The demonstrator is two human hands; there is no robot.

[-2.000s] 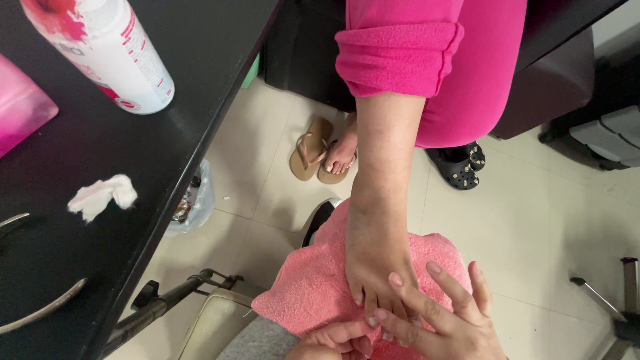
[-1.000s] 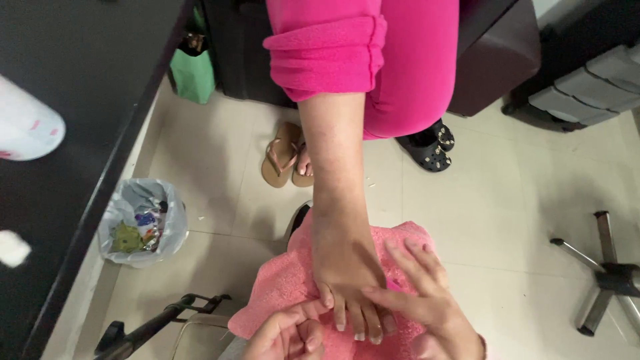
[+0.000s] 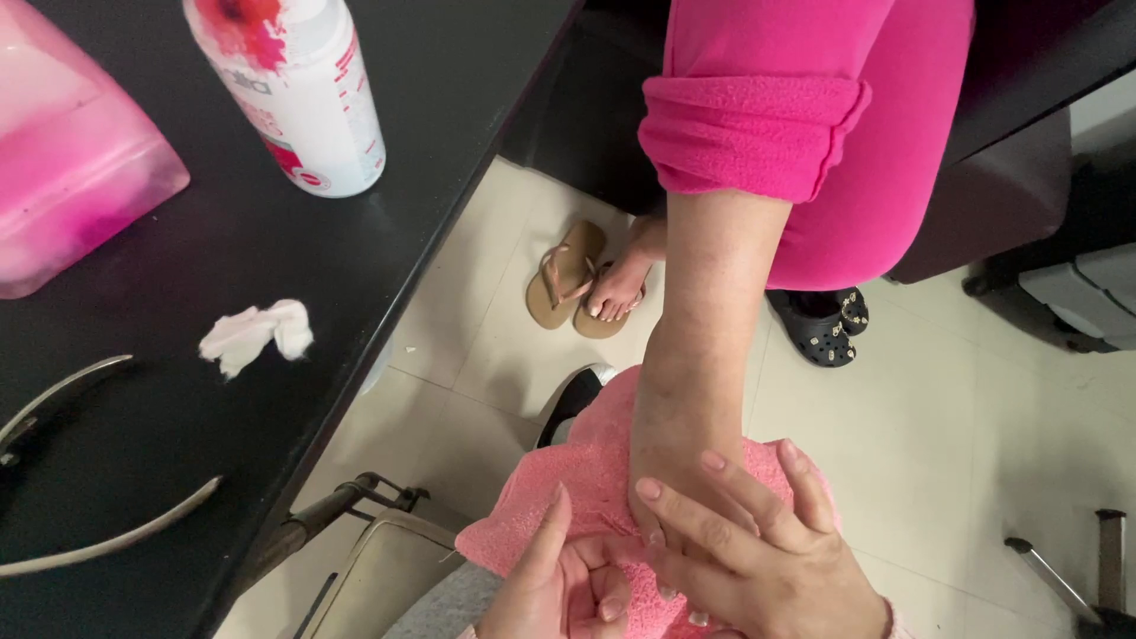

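Note:
A person's bare foot [image 3: 679,444] lies on a pink towel [image 3: 568,493] over a lap in grey cloth, at the lower middle. My right hand [image 3: 754,550] rests over the front of this foot and its toes, fingers spread. Beside the toes on the left is my left hand [image 3: 568,577], palm up, thumb raised and fingers curled, with nothing visible in it; whether its fingertips touch the toes is hard to tell. The leg comes down from a rolled-up bright pink trouser leg [image 3: 750,133].
On the black table [image 3: 426,177] at the left are a white spray can [image 3: 302,106], a pink bottle [image 3: 71,151], a white cotton wad [image 3: 257,337] and curved metal pieces [image 3: 115,541]. Tan flip-flops [image 3: 559,284] and black clogs [image 3: 821,333] are on the floor. A chair base [image 3: 1109,568] stands lower right.
The view has swung over the table again since one second ago. My right hand has shifted across the toes, and my left thumb now points up, away from the fingers.

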